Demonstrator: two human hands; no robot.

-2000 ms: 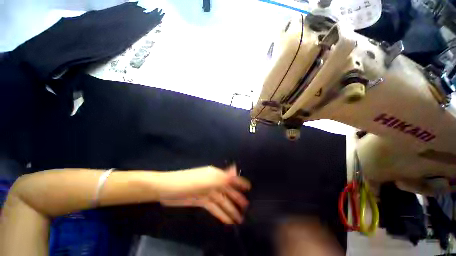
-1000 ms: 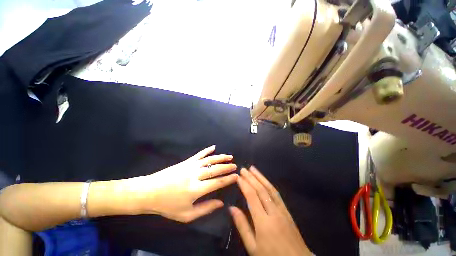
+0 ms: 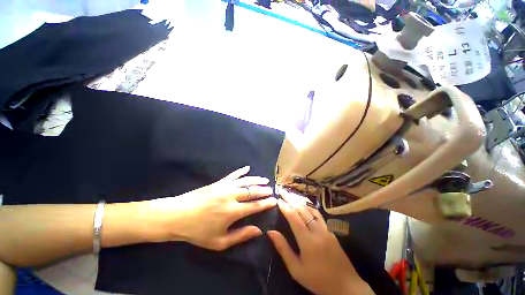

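A black garment panel (image 3: 172, 138) lies flat across the table and under the head of the cream sewing machine (image 3: 339, 115). My left hand (image 3: 221, 213) lies flat on the panel with fingers spread, its fingertips just left of the needle area. My right hand (image 3: 314, 248) lies on the panel to the right, partly under the machine head, its fingertips close to my left fingertips. Both hands press the cloth and grip nothing that shows. The presser foot and needle are mostly hidden by the machine head and fingers. A thin pale line runs down the panel between my hands.
A stack of black cut pieces (image 3: 86, 52) with jagged edges lies at the far left. Scissors with red and yellow handles (image 3: 415, 278) lie at the lower right, cut off by the frame. A white paper ticket (image 3: 460, 55) is behind the machine head. Blue plastic shows at the lower left.
My hands have come together flat on the panel beside the needle. The panel's upper edge and the machine head sit lower in view, and the head looks larger. The scissors have shifted down in view.
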